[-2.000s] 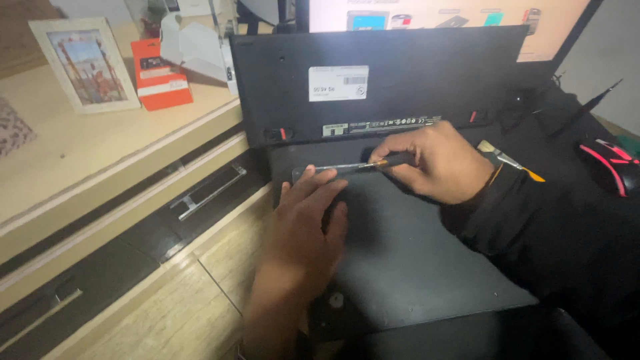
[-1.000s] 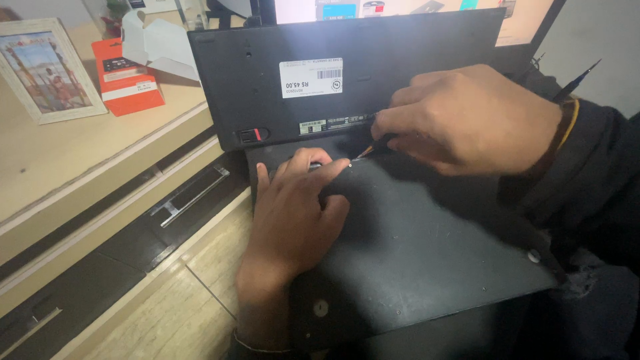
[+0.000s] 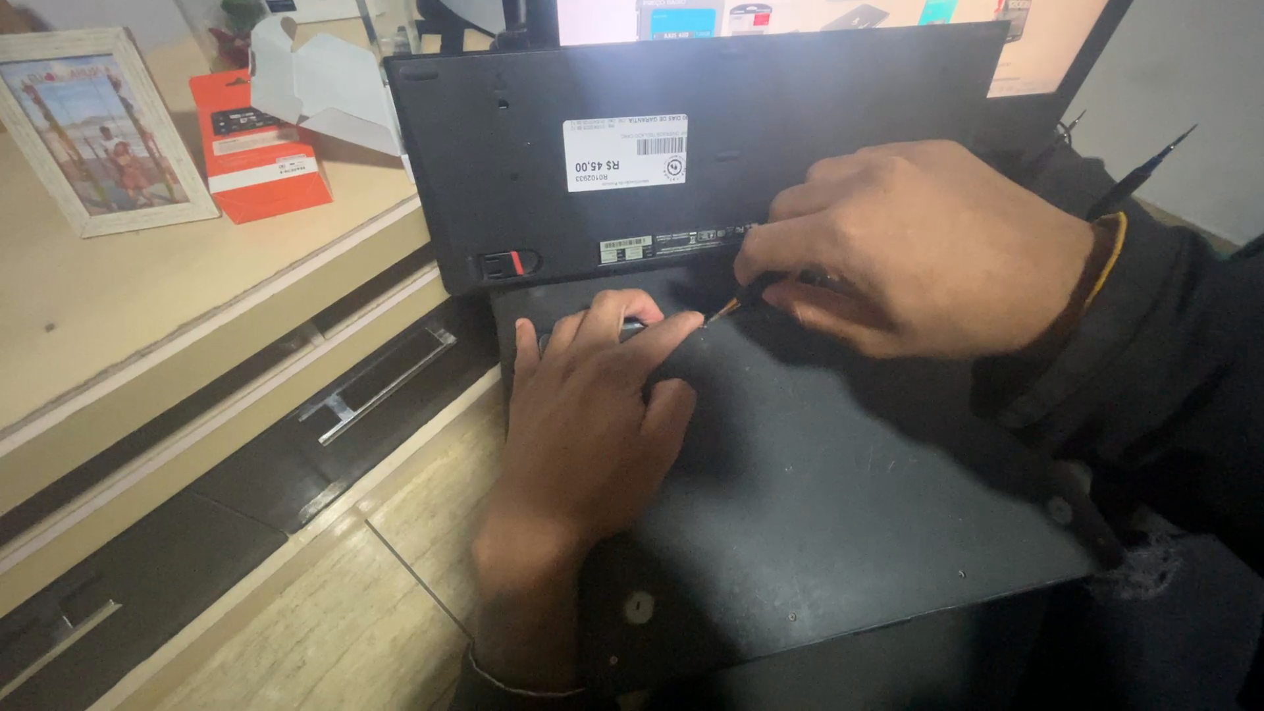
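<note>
My right hand (image 3: 899, 247) grips a slim dark tool (image 3: 755, 291) with a pointed, brownish tip; what kind it is, I cannot tell. The tip meets a black panel (image 3: 839, 474) beside the index fingertip of my left hand (image 3: 602, 415). Those left fingers are spread and press down near the panel's far edge, over a small dark strip (image 3: 632, 329) that is mostly hidden. Behind both hands a black keyboard (image 3: 474, 178) stands on its edge, underside towards me, with a white label (image 3: 625, 155) and a red-marked foot (image 3: 513, 263).
Behind the keyboard is a lit monitor (image 3: 1047, 59). A framed photo (image 3: 109, 128), an orange box (image 3: 262, 158) and white torn packaging (image 3: 321, 84) stand on the wooden desk (image 3: 59, 326) at left. Drawers with metal handles (image 3: 385, 385) lie below. A pointed dark tool (image 3: 1145, 173) sticks up beyond my right wrist.
Over the last two seconds my right hand has turned, its back now facing up more, with the tool still held. My left hand stays on the panel. The view has shifted.
</note>
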